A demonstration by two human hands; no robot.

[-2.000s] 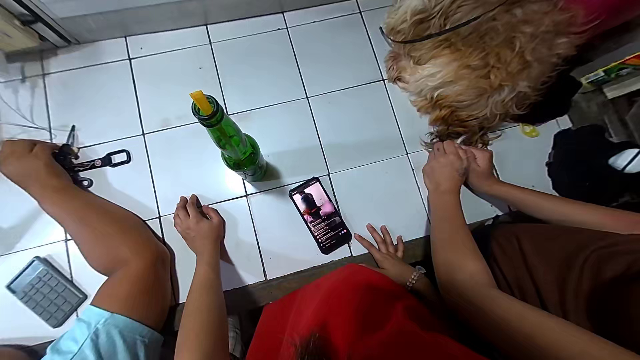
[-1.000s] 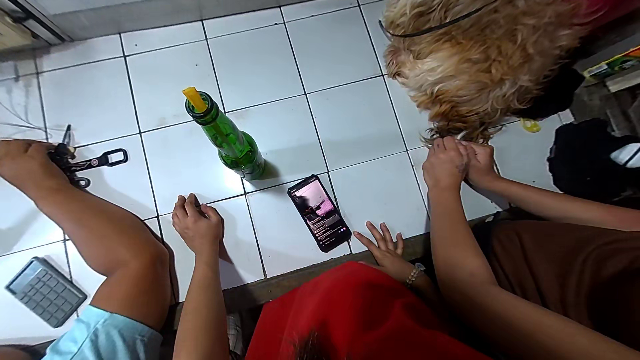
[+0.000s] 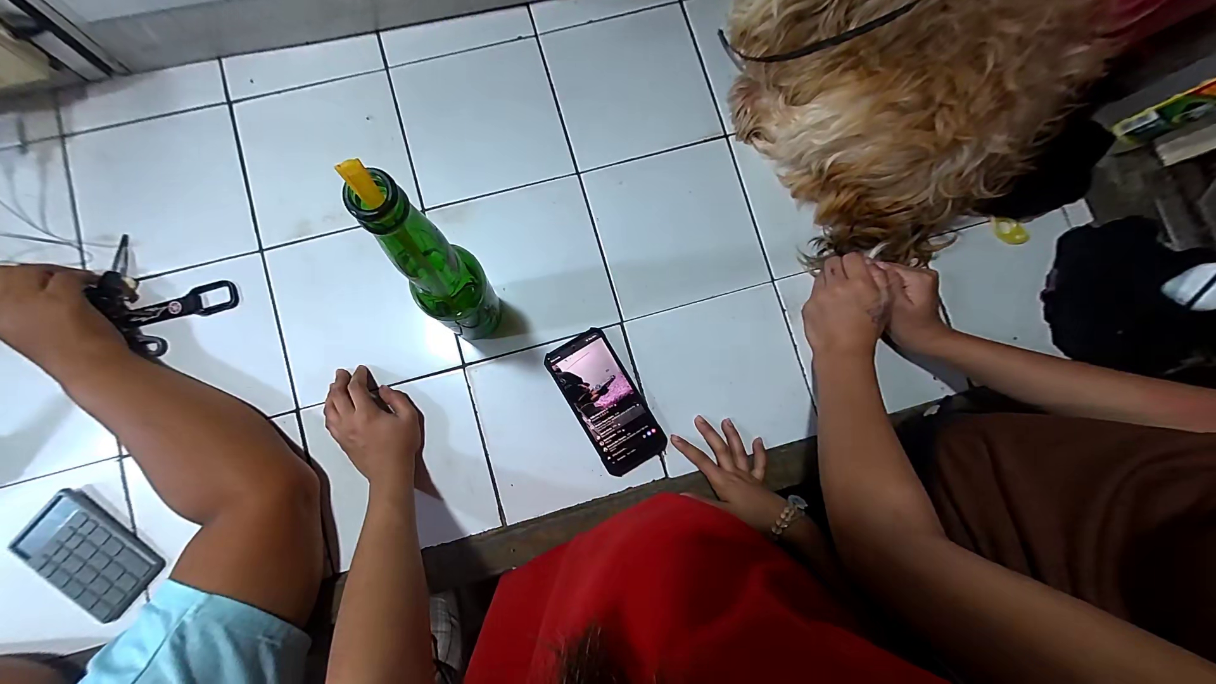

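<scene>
My left hand [image 3: 375,423] rests on the white floor tiles with its fingers curled; a small dark thing may show between thumb and fingers. My right hand [image 3: 731,465], with a beaded bracelet at the wrist, lies palm down with spread fingers, just right of a smartphone [image 3: 606,401]. The phone lies face up, its screen lit. Beyond and between my hands stands a green glass bottle [image 3: 437,261] with a yellow strip [image 3: 359,182] sticking out of its neck.
At left are a grey calculator [image 3: 88,556], keys with a black clip strap [image 3: 180,306] and another person's bent limb [image 3: 237,465]. At right, a person's joined hands [image 3: 864,299] meet the edge of curly light-brown hair or fur [image 3: 883,123]. A black cloth item [image 3: 1111,294] lies farther right.
The picture on the phone's screen differs from before. Hands, bottle and phone have not plainly moved.
</scene>
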